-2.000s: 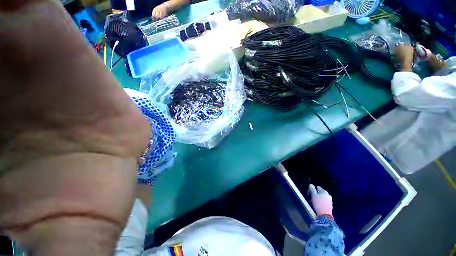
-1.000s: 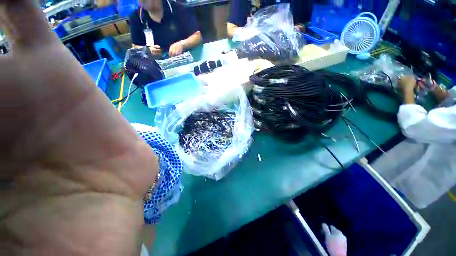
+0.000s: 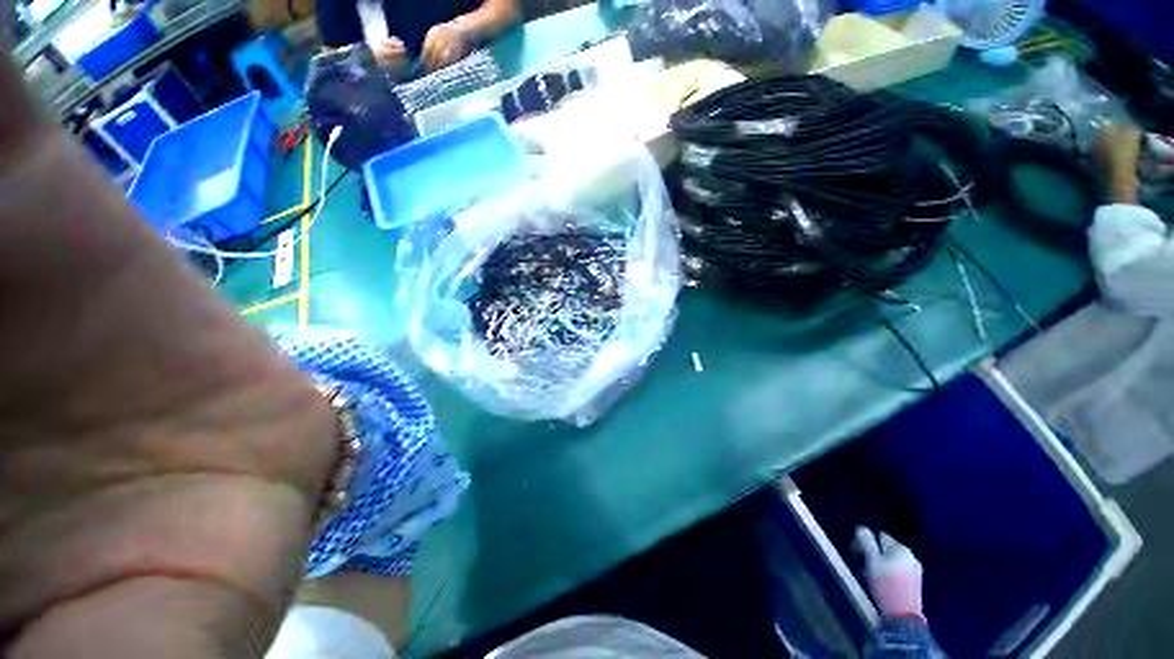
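Note:
My left hand (image 3: 142,412) is very close to the camera and fills the left side; its fingers are out of the picture. A blue-and-white patterned sleeve (image 3: 380,451) shows beside it. My right hand (image 3: 891,573), in a white-pink glove, is over the dark-blue crate (image 3: 985,502) near its inner white rim. Its fingers look slightly apart, with nothing visible in them. A clear open bag (image 3: 567,393) of small silver and black parts (image 3: 547,296) lies on the green bench. A big heap of black cable coils (image 3: 811,193) with pale leads lies right of it.
A light-blue tray (image 3: 444,167) is behind the bag, a deeper blue bin (image 3: 206,167) far left. Cream trays (image 3: 888,49) and a darker-filled bag (image 3: 727,28) are farther back. A co-worker's hands (image 3: 425,45) are across the bench; another's white sleeve (image 3: 1127,238) is at right.
The view has shifted left, bringing the blue bin into sight. My left hand stays close to the camera. My gloved right hand remains by the crate's inner rim.

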